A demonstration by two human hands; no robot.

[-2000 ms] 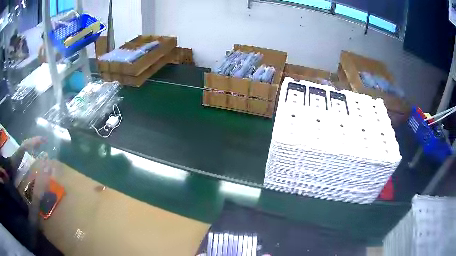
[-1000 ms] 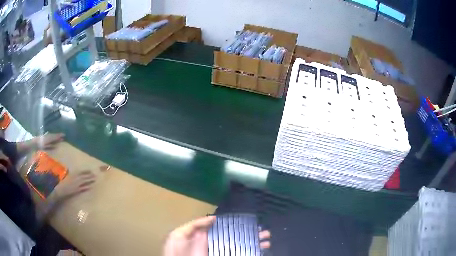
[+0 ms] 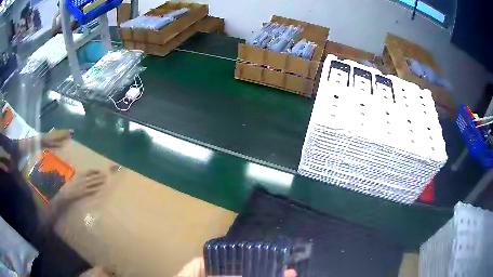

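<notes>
A row of black phone-sized frames stands side by side at the bottom edge of the view, edges up, its lower part cut off. My left hand is at the row's left end and grips it; only part of the hand shows. A fingertip shows at the row's right end, cut off by the picture's edge; I cannot tell which hand it belongs to. A blurred dark piece is beside that end. A wide black tray lies behind and to the right of the row.
Tan board is at left, with a neighbouring worker's hands by an orange bin. A green belt runs beyond, bearing a tall white tray stack and a cardboard box. Another white stack is at lower right.
The row of frames has shifted left and now shows dark top edges instead of pale stripes. My left hand is lower and more cut off. The view has tilted down.
</notes>
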